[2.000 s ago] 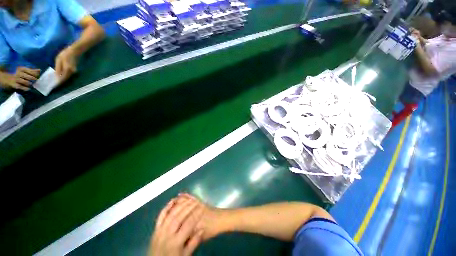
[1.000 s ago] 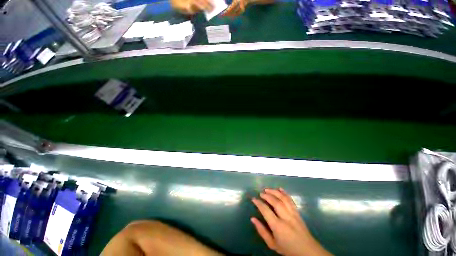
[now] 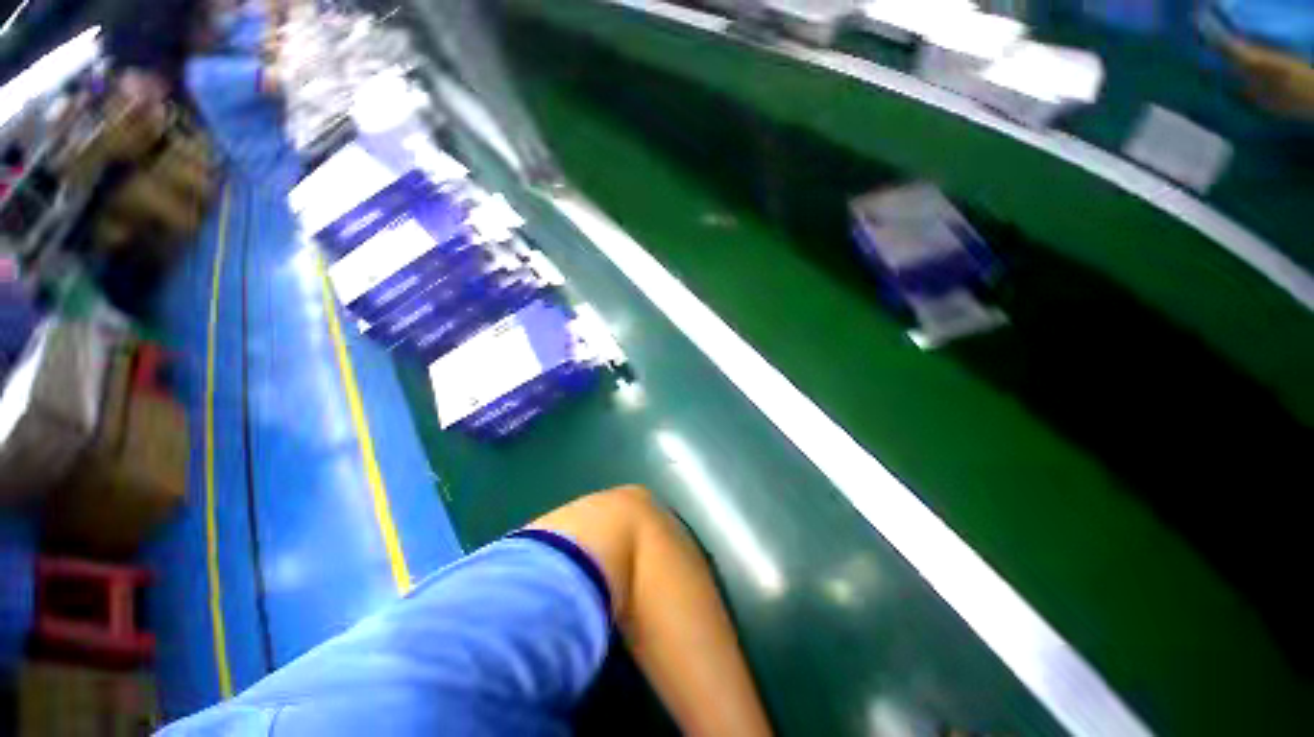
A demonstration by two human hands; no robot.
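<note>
A row of blue-and-white cartons (image 3: 504, 360) leans on the green bench at the upper left, with open white flaps toward the belt. My left forearm and blue sleeve reach in at the bottom, but the left hand is cut off by the lower edge. My right hand is not in view. A single blue-and-white carton (image 3: 930, 245) lies on the green conveyor belt, blurred, with its white flap open.
A pale metal rail (image 3: 850, 482) divides bench and belt. White stacks (image 3: 1038, 75) and a white piece (image 3: 1177, 147) lie across the belt, near another person's arm (image 3: 1275, 72). A red stool (image 3: 94, 605) and brown boxes stand on the blue floor.
The view has swung left. The carton row now shows more fully, the carton on the belt appears further right in the picture, and my right hand and the coil tray have left view.
</note>
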